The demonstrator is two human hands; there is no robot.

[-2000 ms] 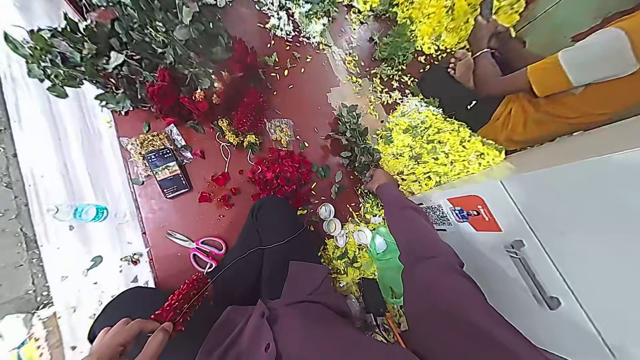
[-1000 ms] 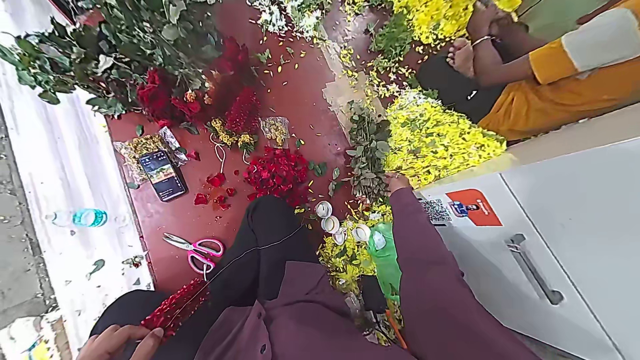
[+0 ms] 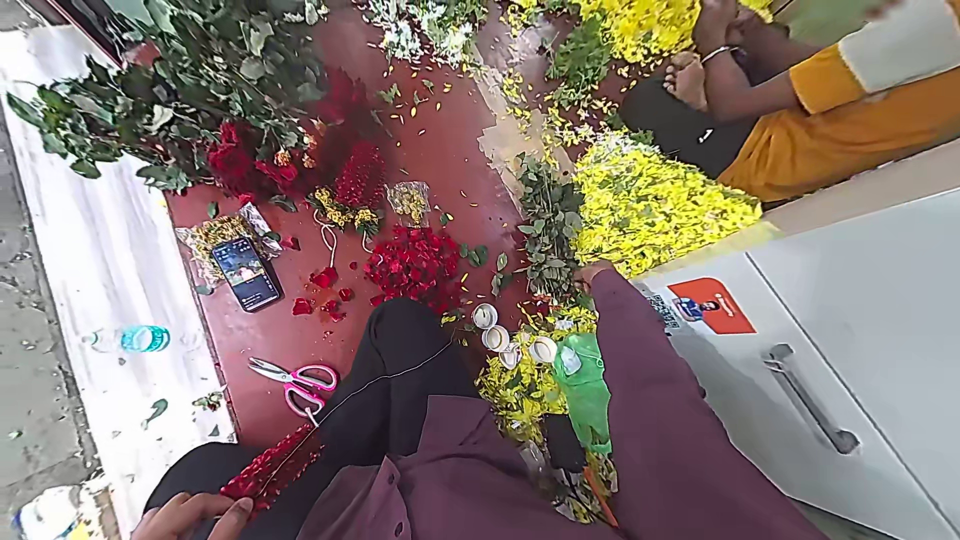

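At the lower left, my left hand [image 3: 196, 516] is closed on a thick red petal garland [image 3: 281, 461] that lies over my leg. A thin thread [image 3: 386, 376] runs from the garland across my knee. My right hand [image 3: 594, 271] reaches out at the lower end of a bunch of green leafy stems [image 3: 551, 225]; it is mostly hidden by the purple sleeve, so its grip cannot be made out. Left of the stems is a heap of red petals [image 3: 415, 268]. Pink-handled scissors [image 3: 300, 382] rest on the red floor beside my knee.
A smartphone [image 3: 246, 274] lies at the left below leafy roses [image 3: 232, 161]. Yellow petals [image 3: 652, 199] spread on the right, near a seated person [image 3: 825, 120]. White spools [image 3: 495, 337] and a green bag [image 3: 585, 390] sit by my leg. A white cabinet [image 3: 847, 315] stands at the right.
Between the earliest frame and now, the leafy stems by my right hand have shifted to a more upright line in view. My left hand still holds the red garland.
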